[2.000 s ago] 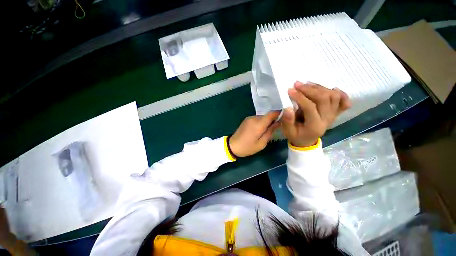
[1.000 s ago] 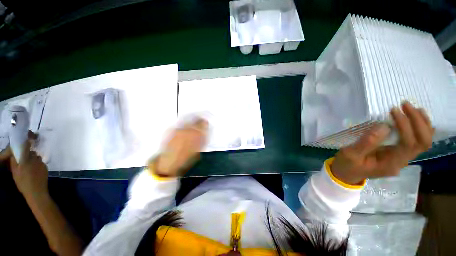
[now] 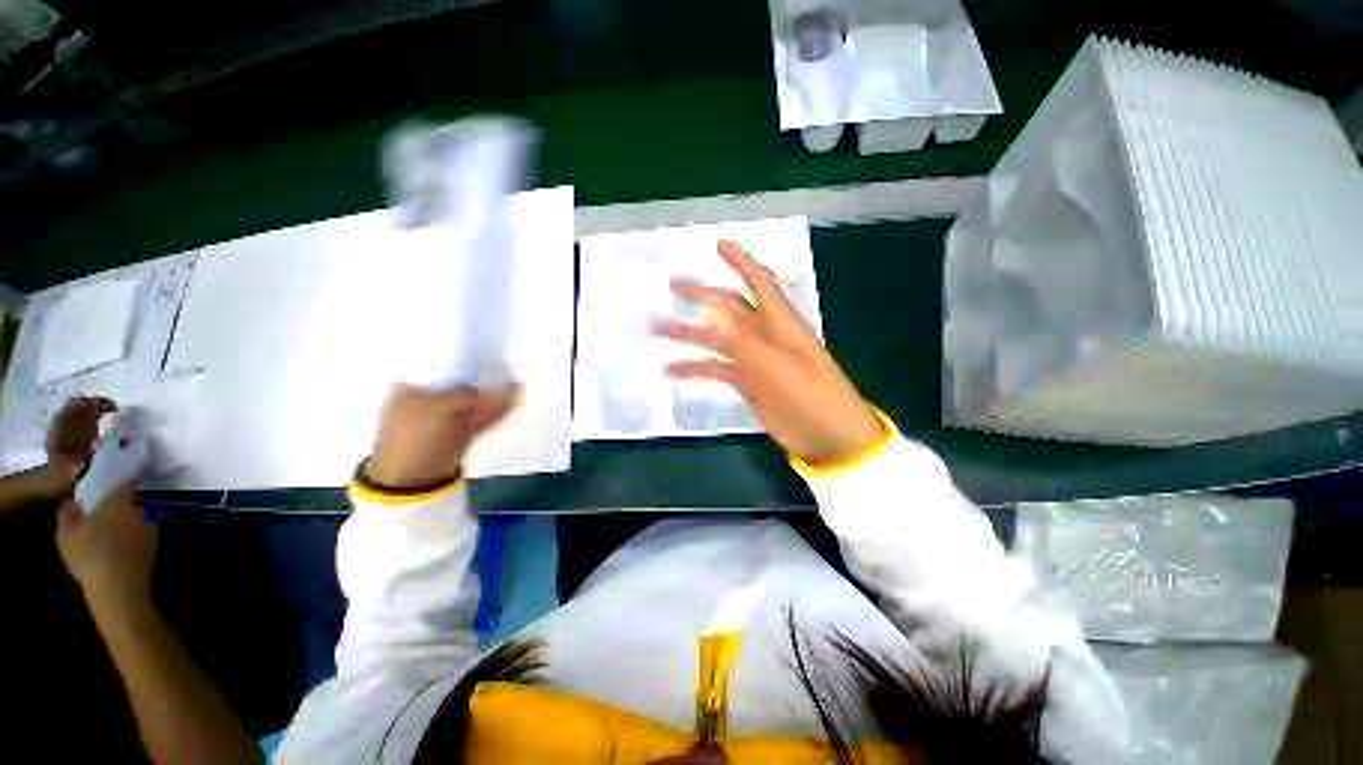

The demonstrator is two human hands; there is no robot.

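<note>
My left hand (image 3: 434,434) is closed on the lower end of a blurred, whitish wrapped device (image 3: 467,254), held upright over the white work mat (image 3: 299,359). Its wider, greyer top end reaches past the mat's far edge. My right hand (image 3: 770,359) is open, fingers spread, over a white blister tray (image 3: 643,314) that lies just right of the mat. I cannot tell whether the fingers touch the tray. Faint hollows show in the tray, and it holds no visible item.
A stack of empty trays (image 3: 1241,239) stands at right. A filled tray (image 3: 889,75) with a grey item sits on the green conveyor (image 3: 628,120). Wrapped tray bundles (image 3: 1158,568) lie below the bench. At left, another person's hands (image 3: 112,523) hold a whitish device.
My left hand has left the tray and picked up the wrapped device from the mat. My right hand has moved left from the stack to the tray. The filled tray appears further right.
</note>
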